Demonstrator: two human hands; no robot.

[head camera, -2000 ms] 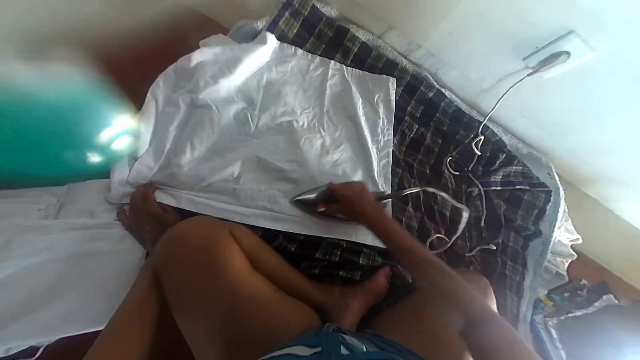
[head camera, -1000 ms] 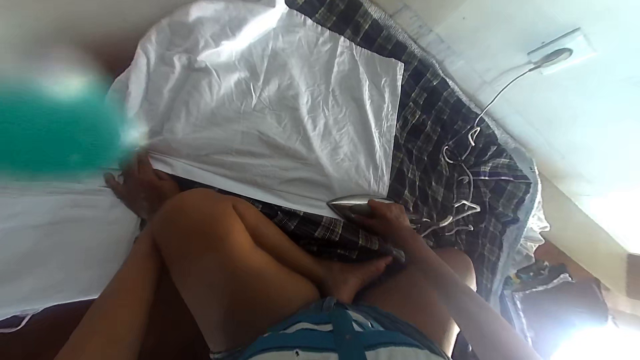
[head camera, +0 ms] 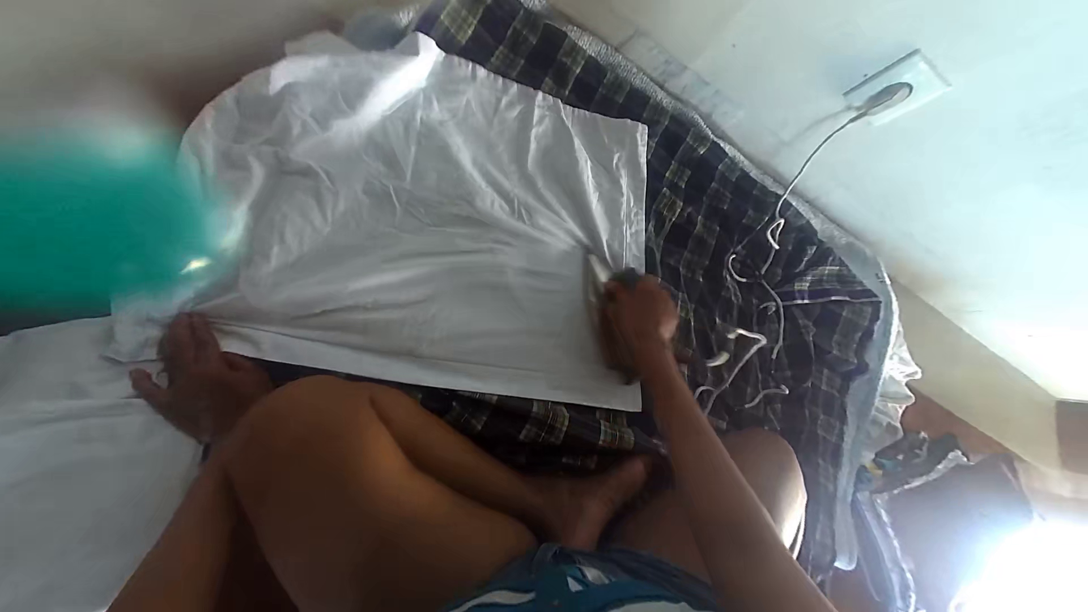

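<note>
A white cloth (head camera: 408, 238), wrinkled in its upper part, lies spread over a dark plaid cloth (head camera: 816, 348). My right hand (head camera: 642, 319) grips a clothes iron (head camera: 600, 285) near the white cloth's right edge; the iron's tip points up and away from me, and part of it is hidden under the hand. My left hand (head camera: 200, 374) rests with spread fingers on the cloth's lower left corner. The iron's pale cord (head camera: 744, 348) lies in loose loops on the plaid cloth.
A plug (head camera: 888, 98) sits in a wall socket (head camera: 926, 81) at the upper right. Another white cloth (head camera: 76, 476) lies at the left. A blurred green object (head camera: 93, 225) fills the left edge. My bent legs are close below. Assorted items (head camera: 922, 459) lie at the lower right.
The iron in my right hand has moved from the cloth's lower edge up along its right side, and its tip has turned away from me. My left hand stays at the lower left corner.
</note>
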